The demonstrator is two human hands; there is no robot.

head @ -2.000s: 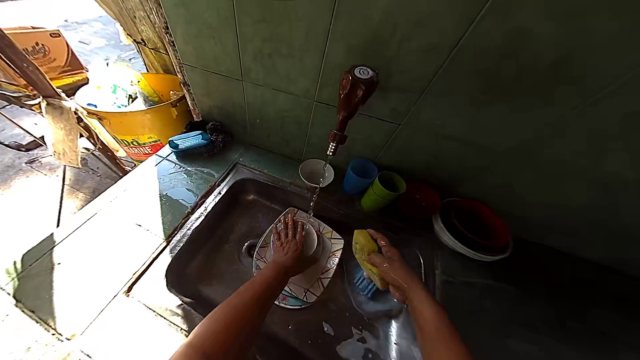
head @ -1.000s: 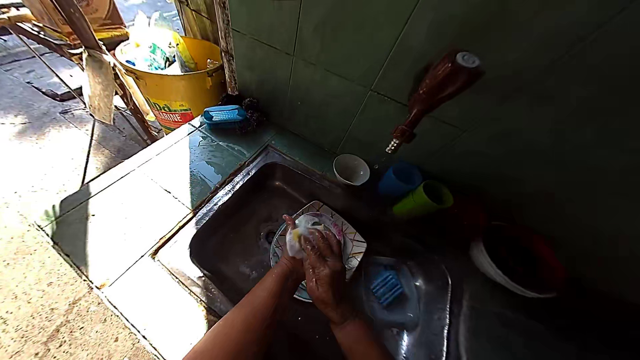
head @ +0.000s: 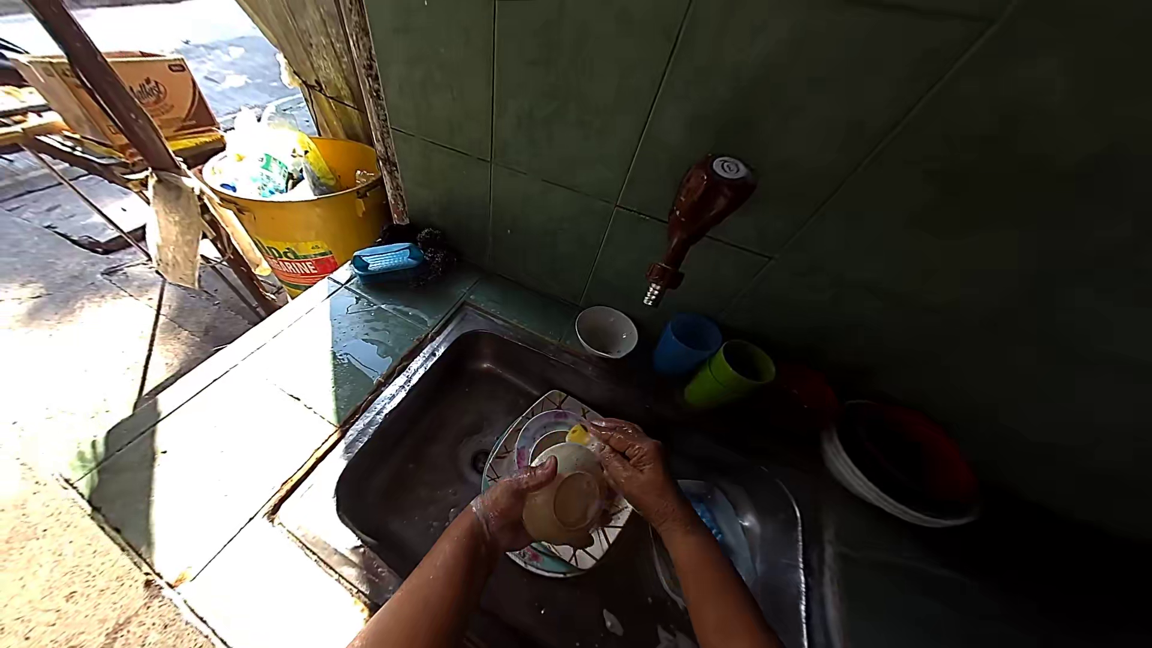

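My left hand (head: 513,504) grips a small pale bowl (head: 569,499), its foot ring turned toward me. At the bowl's far rim, my right hand (head: 634,463) holds a yellow sponge (head: 579,435), of which only a small part shows. Both hands are wet. Beneath them, plates (head: 519,450) lie stacked in the metal sink basin (head: 405,423), the upper ones patterned and one with a floral rim. A blue brush (head: 711,520) shows partly behind my right forearm.
A brown-handled tap (head: 697,211) juts from the tiled wall. Behind the sink stand a white bowl (head: 607,332), a blue cup (head: 687,344) and green cups (head: 731,371). Stacked bowls (head: 882,477) sit right. A blue soap dish (head: 387,261) and yellow bucket (head: 310,211) are left.
The water that ran from the tap two seconds ago has stopped. My left hand, flat over the plates then, now holds a bowl up. The sponge has moved from the right side to the bowl.
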